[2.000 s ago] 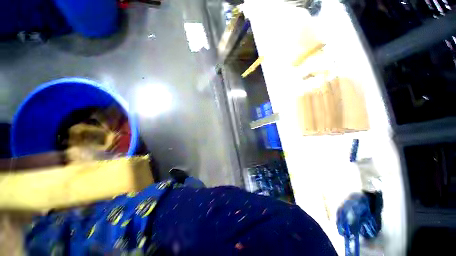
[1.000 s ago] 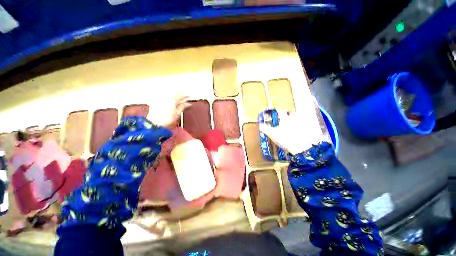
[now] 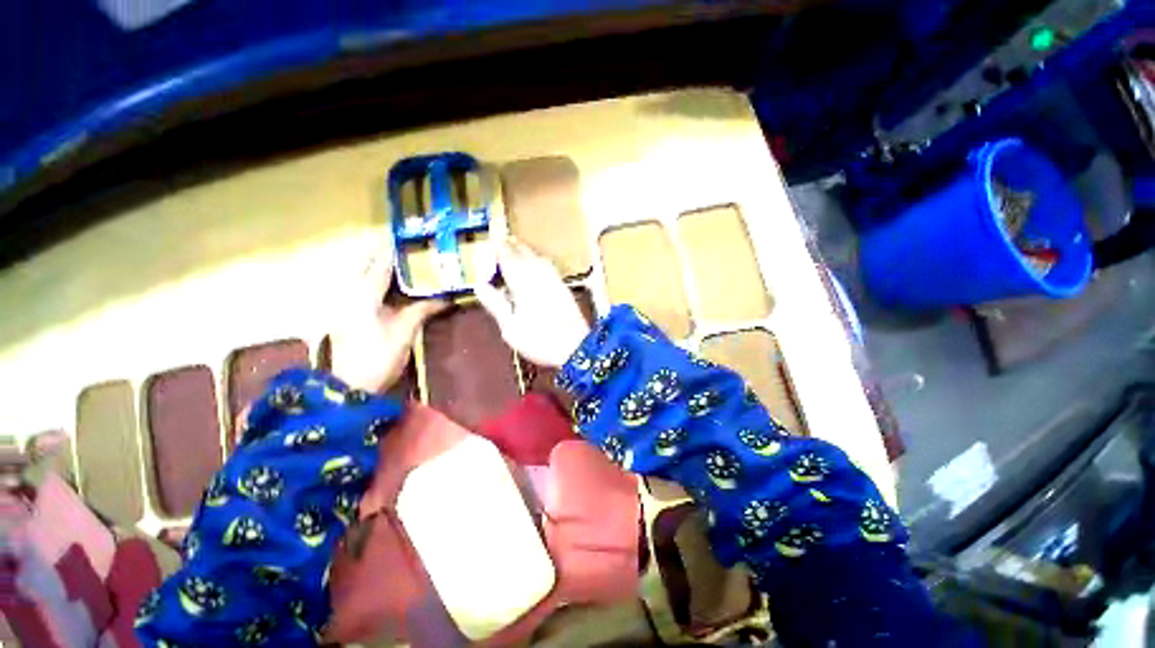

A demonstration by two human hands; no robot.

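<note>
The blue cutting die [image 3: 443,225], a rounded-rectangle frame with crossbars, lies on the cream-yellow sheet [image 3: 291,253], just left of a tan cut-out opening [image 3: 545,209]. My left hand [image 3: 375,332] is at the die's lower left corner, fingers against its edge. My right hand [image 3: 537,304] is at its lower right corner, fingers on its side. Both hands hold the die between them. A cream cut piece [image 3: 476,537] lies on pink pieces [image 3: 595,506] near my body. A red piece [image 3: 526,428] sits above them.
More cut-out openings run left and right, such as a maroon one [image 3: 184,437]. Pink and red pieces [image 3: 76,557] lie at the lower left. The blue press beam [image 3: 317,57] spans the top. A blue bucket [image 3: 937,247] stands on the floor at right.
The die has moved from the right-hand openings to the upper middle of the sheet. My right hand has moved left with it. My left hand has come to the die's lower left corner.
</note>
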